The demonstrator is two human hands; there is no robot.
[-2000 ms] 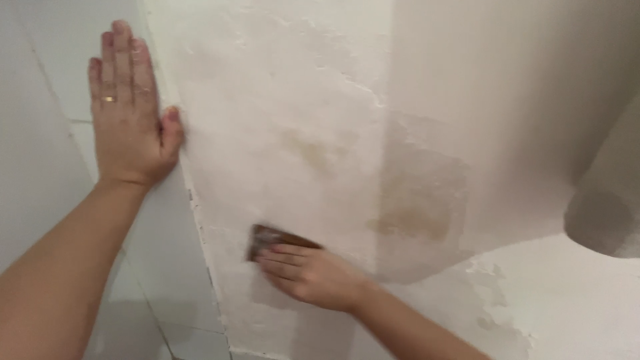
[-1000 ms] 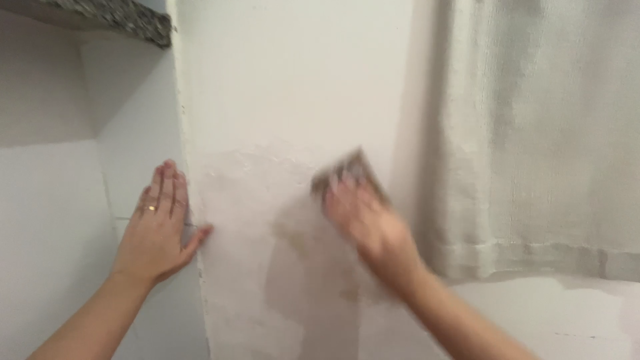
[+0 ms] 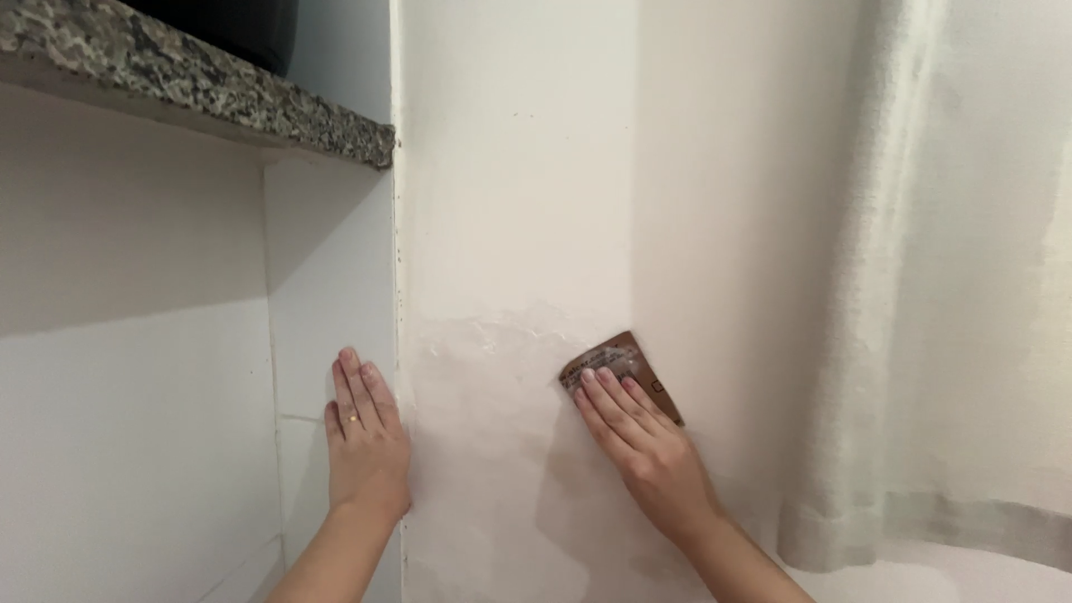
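Note:
A brown sheet of sandpaper, with printing on its back, lies against the white painted wall. My right hand presses it there with flat, nearly closed fingers. A band of rough, peeling paint crosses the wall just left of the sheet, with faint stains lower down. My left hand, a ring on one finger, rests flat on the white tiled side wall beside the corner edge. It holds nothing. Its thumb is mostly hidden.
A speckled granite shelf juts out at the upper left, ending at the corner edge, with a dark object standing on it. A light fabric curtain hangs at the right, its hem low down near my right forearm.
The view has tilted up since two seconds ago, bringing the granite shelf into sight. My right hand has moved up the wall with the sandpaper. My left hand stays flat on the tiled side.

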